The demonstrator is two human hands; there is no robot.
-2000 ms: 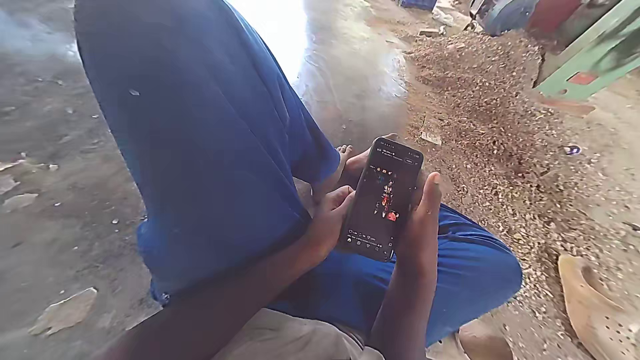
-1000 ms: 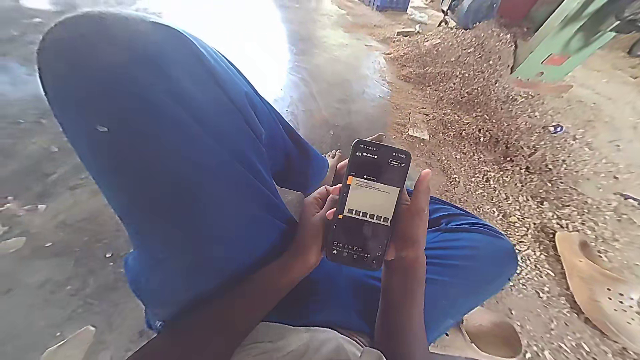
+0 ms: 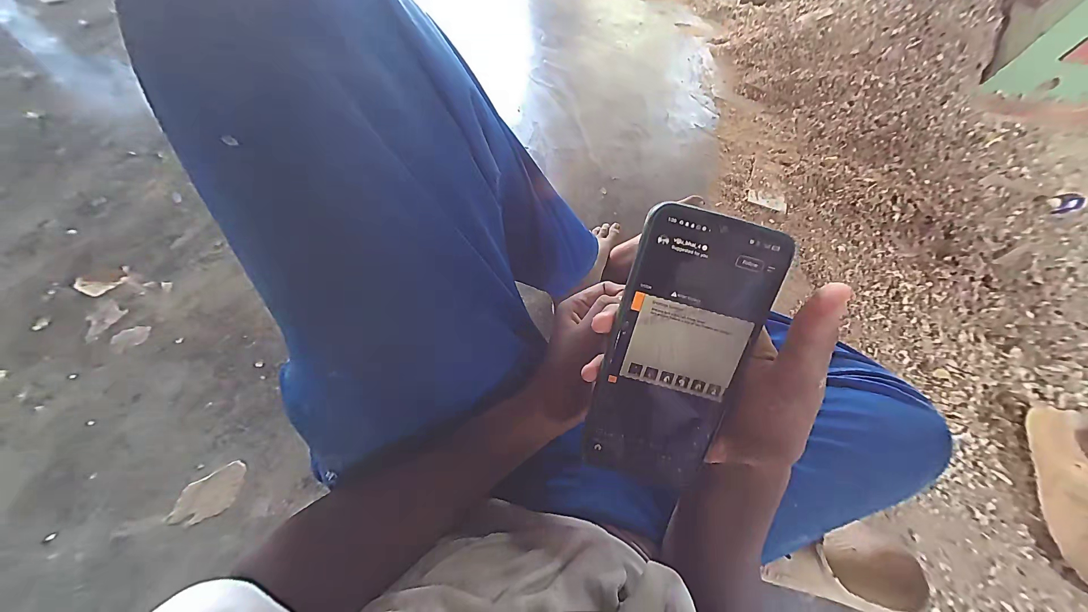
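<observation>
A dark smartphone (image 3: 680,348) with a lit screen is held upright and slightly tilted over my lap, between blue trouser legs (image 3: 357,212). My right hand (image 3: 773,391) supports it from behind and along its right edge, its thumb raised beside the phone. Fingertips show at the phone's left edge. My left hand (image 3: 578,348) is close against that left edge, its fingers curled; whether it grips the phone cannot be told. The screen shows a pale panel with small dark pictures below it on a dark background.
Wood chips or similar debris (image 3: 875,153) cover the ground at the right. A tan clog-like shoe (image 3: 1058,484) lies at the right edge, another (image 3: 875,569) near the bent knee. A green object (image 3: 1041,64) stands at the upper right. Flat scraps (image 3: 208,493) lie on the left floor.
The phone's screen has gone from a dark picture with a red and white figure to a pale panel. The raised thumb remains beside the phone. The view has shifted somewhat.
</observation>
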